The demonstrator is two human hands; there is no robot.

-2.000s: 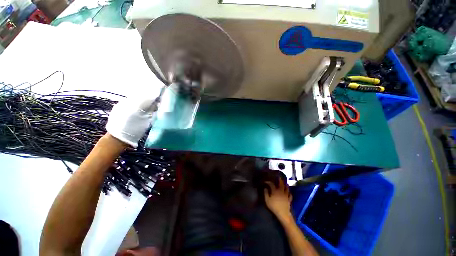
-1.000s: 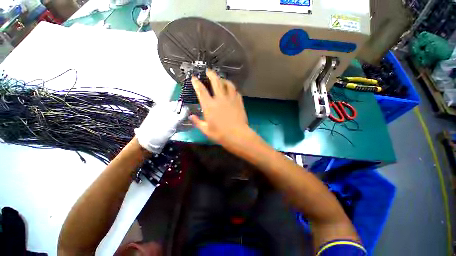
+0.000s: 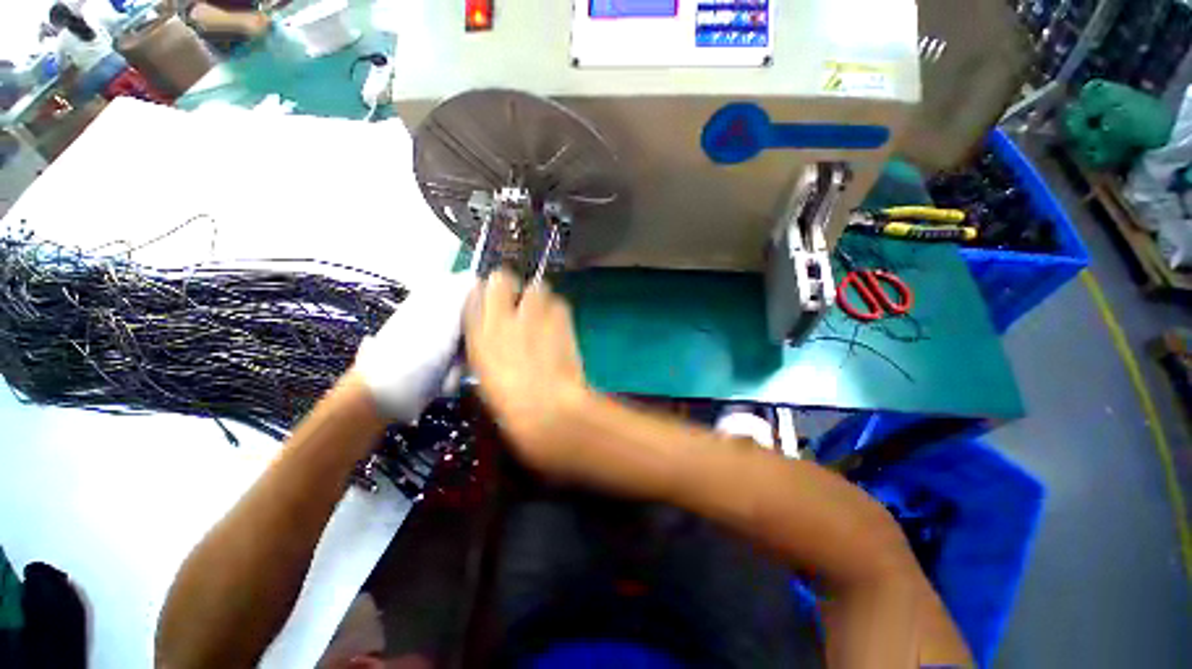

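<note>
The grey slotted winding disc (image 3: 520,163) stands still on the machine front, with two silvery pins (image 3: 554,246) sticking out towards me. My left hand (image 3: 421,342), in a white glove, is just below the left pin. My bare right hand (image 3: 526,342) is beside it, blurred, with its fingers bent at the pins' lower ends. The hands meet and hide what is between them; a small dark patch shows there. A long heap of black cables (image 3: 196,327) lies at left, its connector ends below my left wrist.
The beige machine (image 3: 706,209) fills the back. An upright metal twist-tie head (image 3: 804,261), red scissors (image 3: 873,295) and yellow-and-black cutters (image 3: 922,225) are at right on the green bench (image 3: 680,342). Blue bins stand below (image 3: 1000,523) and behind (image 3: 1046,281) the bench end.
The disc was spinning, then stopped. My right hand came up from below the bench to the dark coil on the pins, then moved down towards me beside my left hand. The view has shifted.
</note>
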